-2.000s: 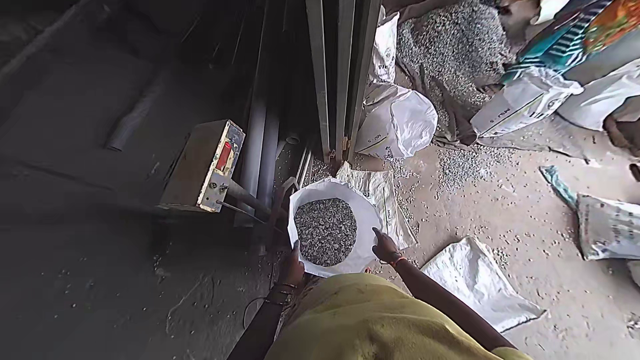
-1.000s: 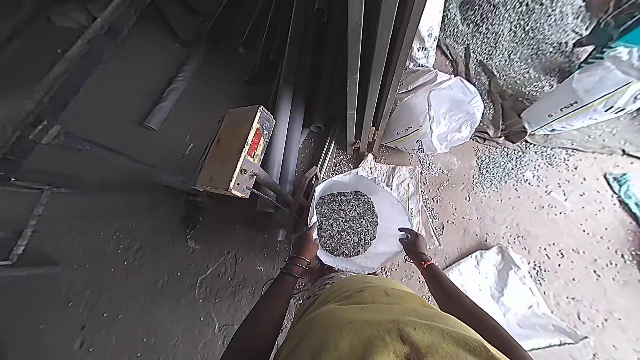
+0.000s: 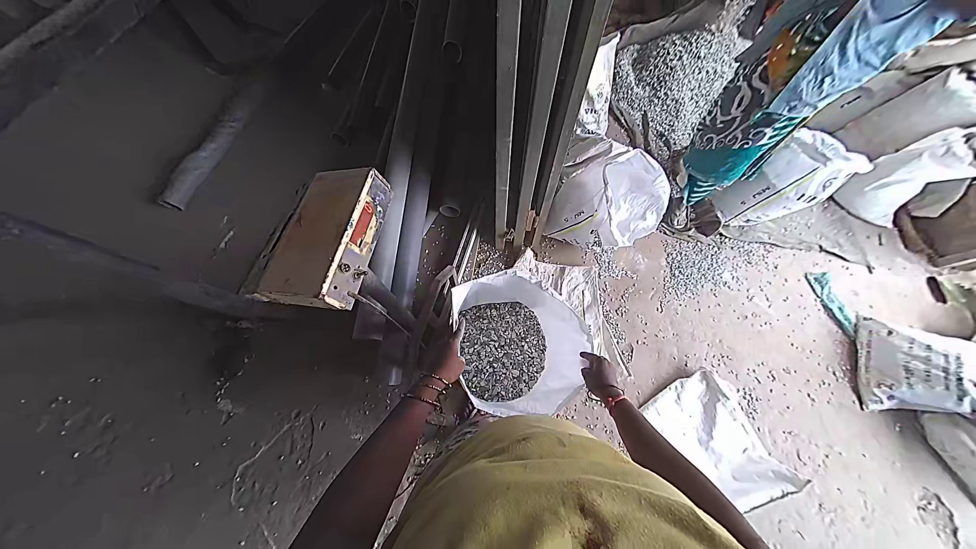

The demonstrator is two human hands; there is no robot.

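A white woven sack (image 3: 566, 335) stands open-mouthed in front of my body, filled with grey granules (image 3: 503, 351) that look like small chips. My left hand (image 3: 450, 358) grips the sack's rim on its left side, the thumb over the edge. On the right side, my right hand (image 3: 598, 374) is closed on the rim, the fingertips partly hidden. Just left of the sack is a box-shaped scale display (image 3: 324, 240) with a red panel and knobs, fixed on a metal post. The sack's base is hidden.
Pipes (image 3: 412, 183) and upright metal bars (image 3: 526, 114) stand beyond the sack. A filled white sack (image 3: 610, 194) is at the upper right, near a granule heap (image 3: 671, 76) and a person in patterned cloth (image 3: 732, 137). A flat white sack (image 3: 717, 435) lies at right.
Both hands stay on the sack's rim. The other person's clothing shows more fully than a second ago, as the view has shifted.
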